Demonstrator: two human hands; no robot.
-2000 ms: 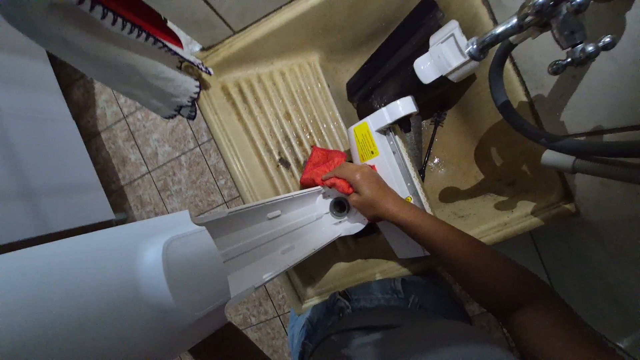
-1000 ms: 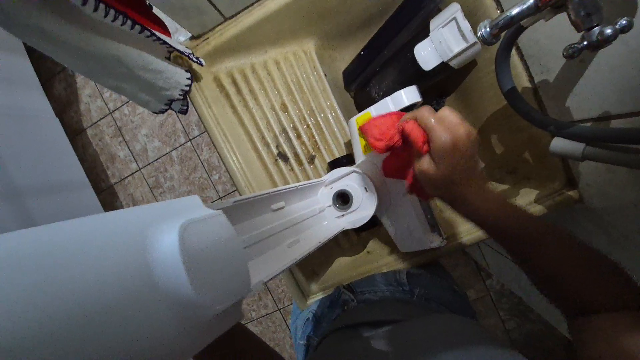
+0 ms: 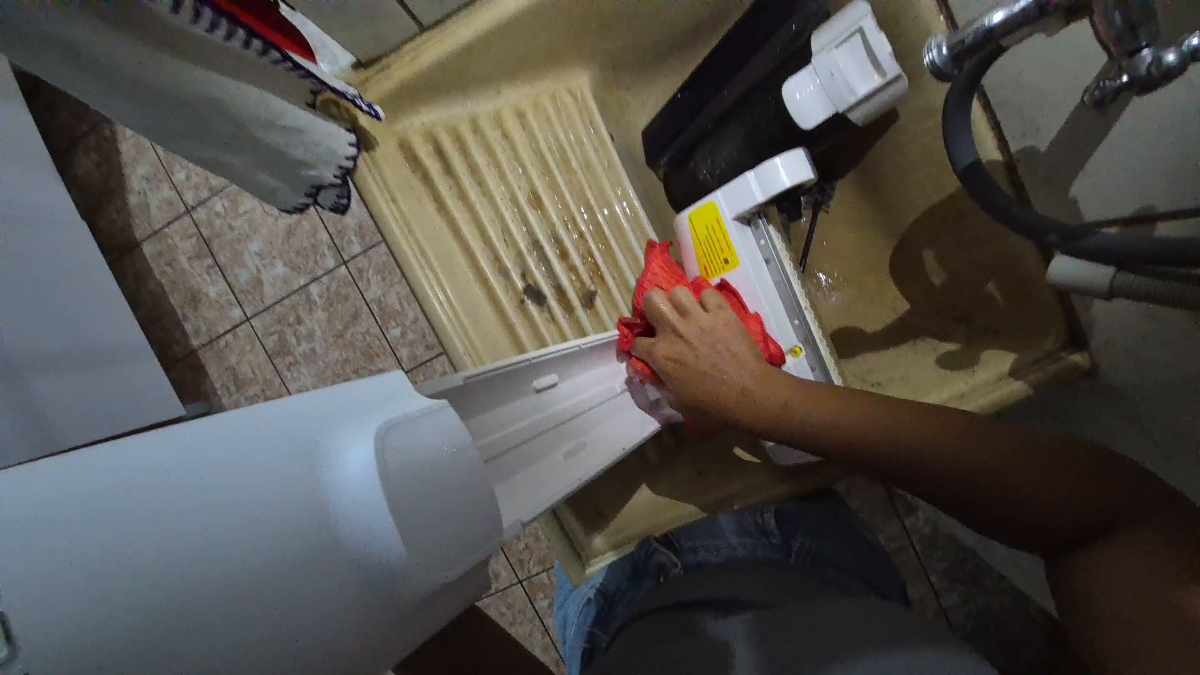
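My right hand (image 3: 703,352) grips a crumpled red cloth (image 3: 661,272) and presses it on the joint end of a white plastic appliance. The appliance's large rounded body (image 3: 234,525) fills the lower left, and its open, channelled neck (image 3: 553,422) reaches to the cloth. Just beyond my fingers lies the flat white head (image 3: 750,248), which bears a yellow label and a grey strip along its edge. The cloth and my hand cover the round socket of the joint. My left hand is out of sight; part of an arm shows at the bottom, below the body.
A beige laundry sink (image 3: 937,375) with a ribbed washboard (image 3: 525,216) lies beneath. Inside are a long dark part (image 3: 731,84) and a white plastic fitting (image 3: 848,70). A metal tap (image 3: 1003,33) and grey hose (image 3: 975,178) are at the right. An edged cloth (image 3: 216,112) hangs upper left.
My right hand and the red cloth have moved left and down from the white head onto the neck's end, hiding the round socket that showed a second ago.
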